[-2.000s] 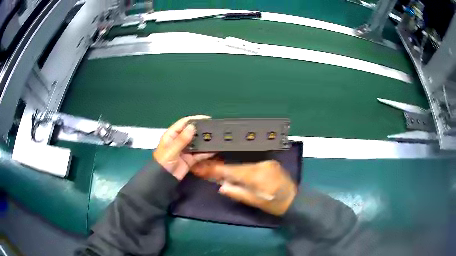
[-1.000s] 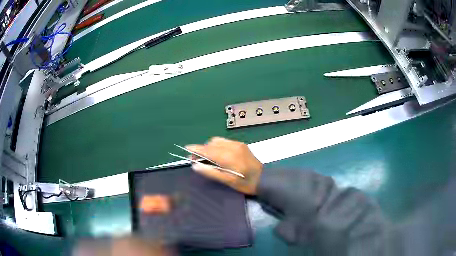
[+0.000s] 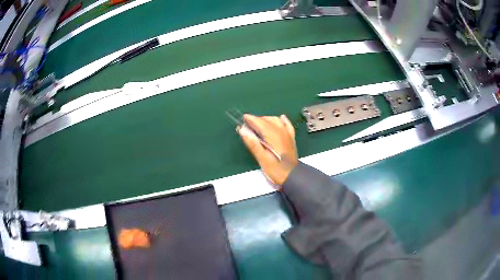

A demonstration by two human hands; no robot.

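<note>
My right hand (image 3: 272,143) is over the green belt and holds silver tweezers (image 3: 260,141), their prongs pointing up and left, blurred at the tips. A grey-brown carrier plate (image 3: 342,114) with several round seats in a row lies on the belt to the right of my hand, not touched by it. A black parts tray (image 3: 178,232) sits at the lower left, cut off by the bottom edge. A blurred orange pile (image 3: 134,238) lies in its left part. My left hand is not in view.
A second carrier plate (image 3: 402,100) lies between two tapered guide rails (image 3: 362,89) at the right, by the machine frame (image 3: 421,82). A dark rod (image 3: 138,50) lies on the far rail. A small silver bracket (image 3: 48,221) is on the near rail at left.
The carrier plate, held by my left hand at first, lies on the belt and is further right. My right hand with the tweezers has moved onto the belt. My left hand has left the view.
</note>
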